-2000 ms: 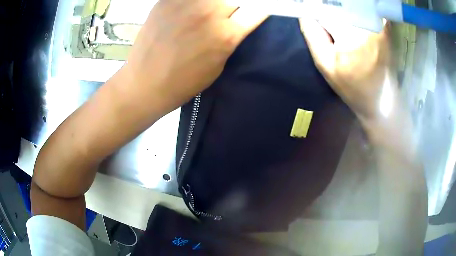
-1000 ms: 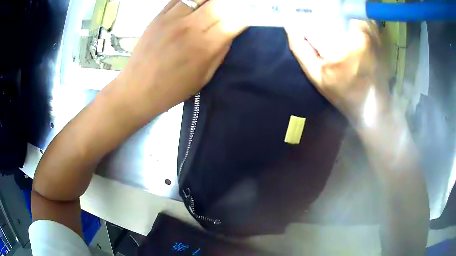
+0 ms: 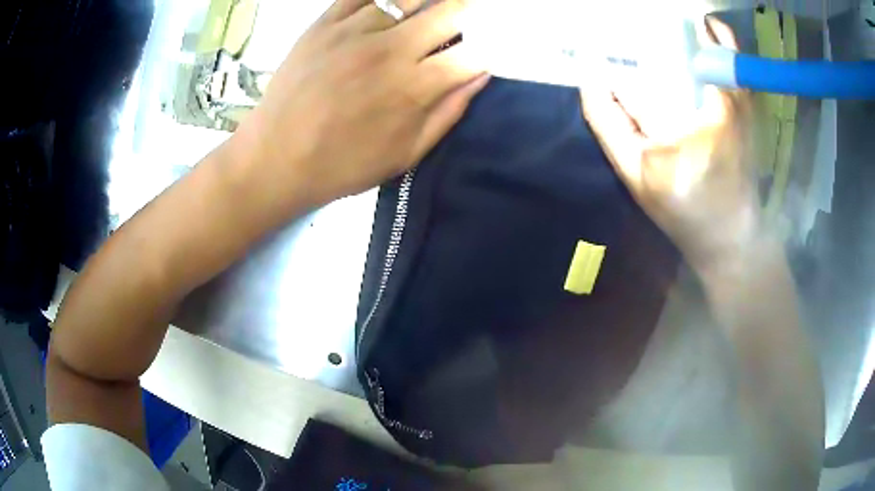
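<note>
A black fabric bag lies flat on the metal table, its near end over the cream front edge. Its silver zipper runs down the left side and curves at the bottom. A small yellow patch is on the fabric, right of centre. My left hand lies over the bag's upper left edge, a ring on one finger. My right hand is at its upper right edge. The fingertips of both hands and the bag's far end are hidden by the white machine head.
A blue air hose leads right from the machine head. Yellow-taped frame strips show at both sides. The metal table has a cream front edge. Dark cloth with a blue mark is below. A blue bin is at lower left.
The whole view has shifted slightly, so the table, bag and machine head sit lower in the picture. Both hands keep about the same place on the bag.
</note>
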